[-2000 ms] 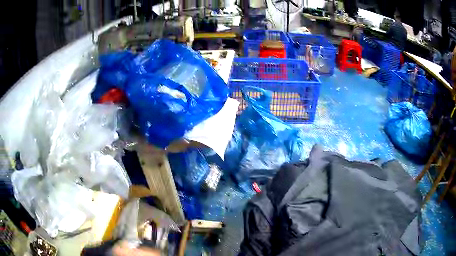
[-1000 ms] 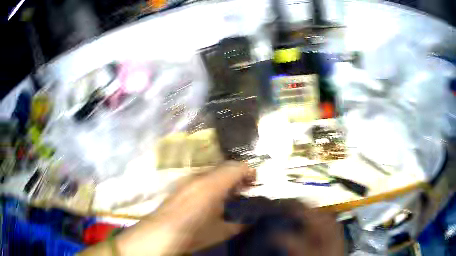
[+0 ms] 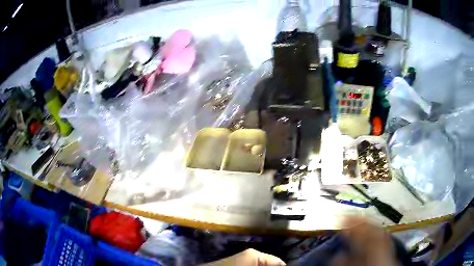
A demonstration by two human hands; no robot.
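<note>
My left hand (image 3: pixel 249 258) is at the bottom edge, mostly cut off, below the machine; its fingers cannot be made out. My right hand (image 3: pixel 366 244) is blurred at the bottom right, over a dark garment (image 3: pixel 317 254) that lies below the table edge. Whether it grips the cloth cannot be told. The button-sewing machine (image 3: pixel 296 67) stands upright at centre, with its clamp area (image 3: pixel 288 189) near the table's front edge. No cloth shows under the clamp. The button tray (image 3: pixel 373 160) right of it holds many small dark and brown buttons.
A beige two-section tray (image 3: pixel 227 150) sits left of the machine. A black-handled screwdriver (image 3: pixel 387 210) and tweezers (image 3: pixel 410 186) lie at right. Behind are a control panel (image 3: pixel 353 101), clear plastic bags (image 3: pixel 156 124) and a pink fan (image 3: pixel 179 52). Blue crates (image 3: pixel 73 247) are lower left.
The view has swung from the floor and a dark garment pile to the machine table. Since one second ago, both hands have dropped to the bottom edge, away from the machine.
</note>
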